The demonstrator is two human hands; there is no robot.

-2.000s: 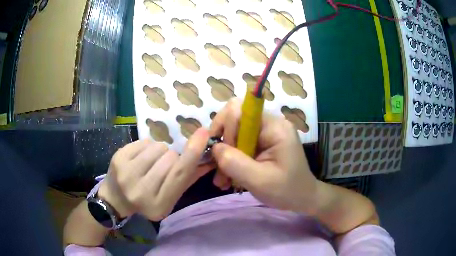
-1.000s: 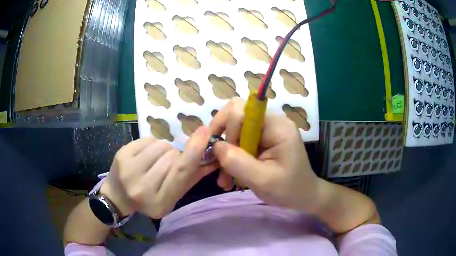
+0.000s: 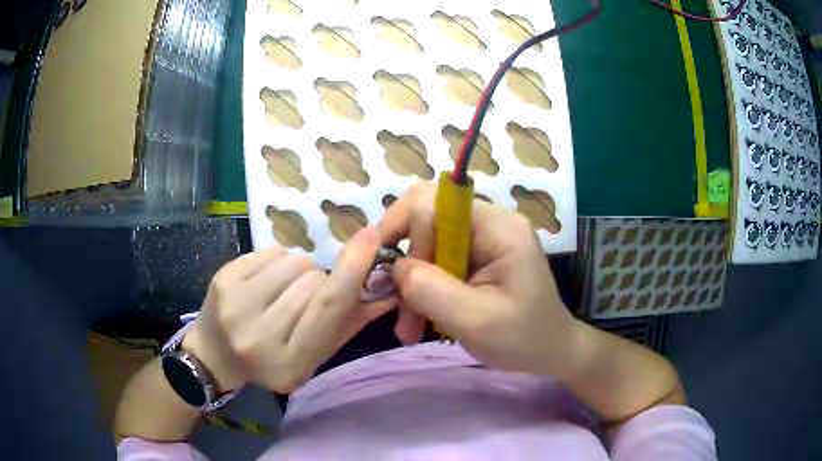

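Note:
My left hand (image 3: pixel 279 315) holds a small round speaker driver (image 3: pixel 380 277) between thumb and fingers; its pinkish centre and silver ring face up, partly covered by fingertips. My right hand (image 3: pixel 491 293) holds the thick yellow test probe (image 3: pixel 453 225) nearly upright, its wires leaving the top. My right thumb and a fingertip touch the disc's upper right edge. The probe's tip is not clearly visible. The white foam tray (image 3: pixel 306 126) lies just beyond my hands; its visible cut-outs are brownish and hold no discs, some of the near ones hidden by my hands.
Tan cardboard (image 3: pixel 90 99) lies at left on clear plastic trays (image 3: pixel 185 117), with dark discs at its far edge. A filled foam tray (image 3: pixel 766 153) stands at far right. A greyish perforated tray (image 3: pixel 658 267) is below the bench edge. Red and black wires (image 3: pixel 541 38) cross the green mat.
The disc has turned so that more of its pinkish face shows between my fingers. The probe stands slightly more upright. Both hands remain almost in the same place.

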